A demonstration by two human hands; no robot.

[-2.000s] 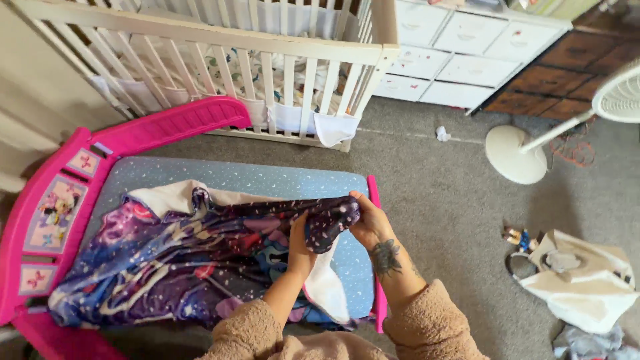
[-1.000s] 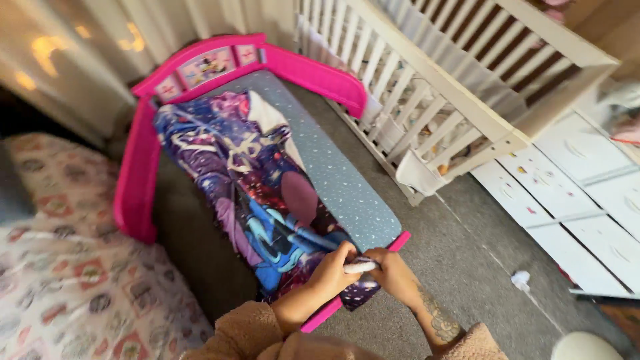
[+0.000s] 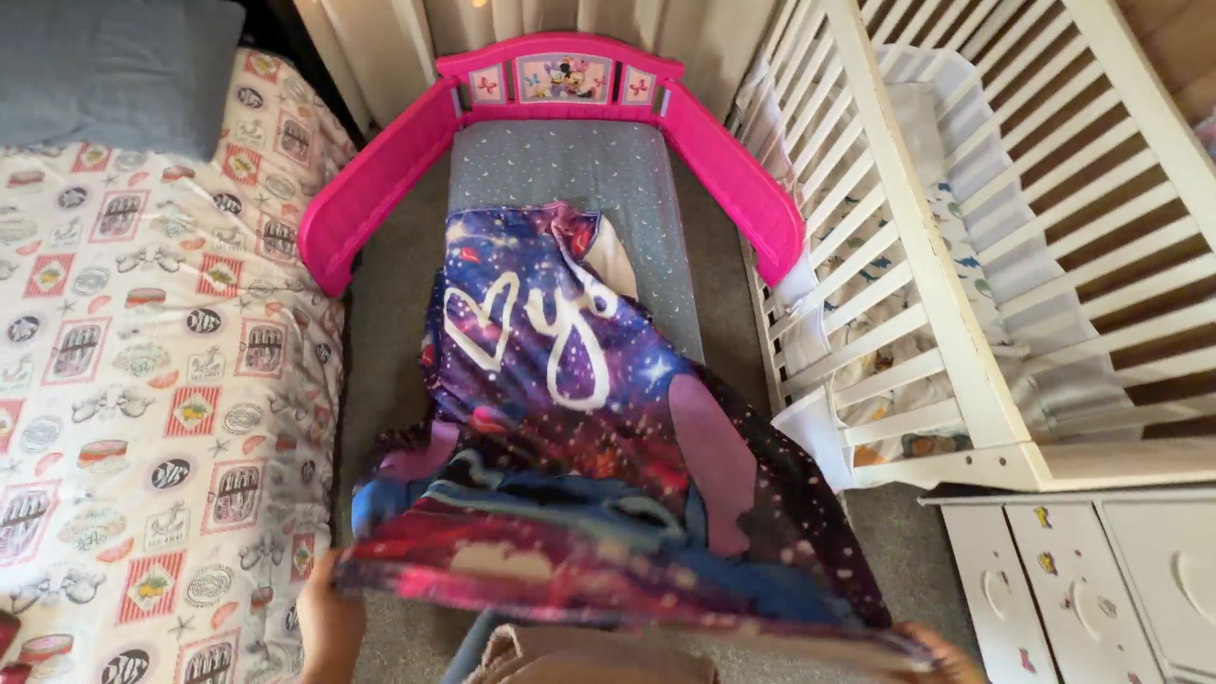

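A purple and blue galaxy-print blanket (image 3: 589, 380) with a white heart and lettering lies over the toddler bed, its near edge stretched wide and blurred by motion. My left hand (image 3: 332, 608) grips the near left corner at the bottom of the view. At the lower right, my right hand (image 3: 936, 655) holds the other near corner, partly cut off by the frame. Under the blanket, the mattress with a grey-blue dotted sheet (image 3: 570, 161) shows at the head end and along the right side. A pink plastic headboard (image 3: 494, 57) with side rails (image 3: 731, 190) surrounds its far end.
Left of the toddler bed stands a larger bed with a printed cover (image 3: 171, 380) and a grey pillow (image 3: 114, 76). A white slatted crib (image 3: 912, 237) is close on the right, with a white drawer unit (image 3: 1083, 570) below it. Beige curtains (image 3: 380, 57) hang behind the headboard.
My hands, close together on the blanket's edge before, are now far apart at its near corners. The bunched blanket has spread wider. The view has turned to face the headboard.
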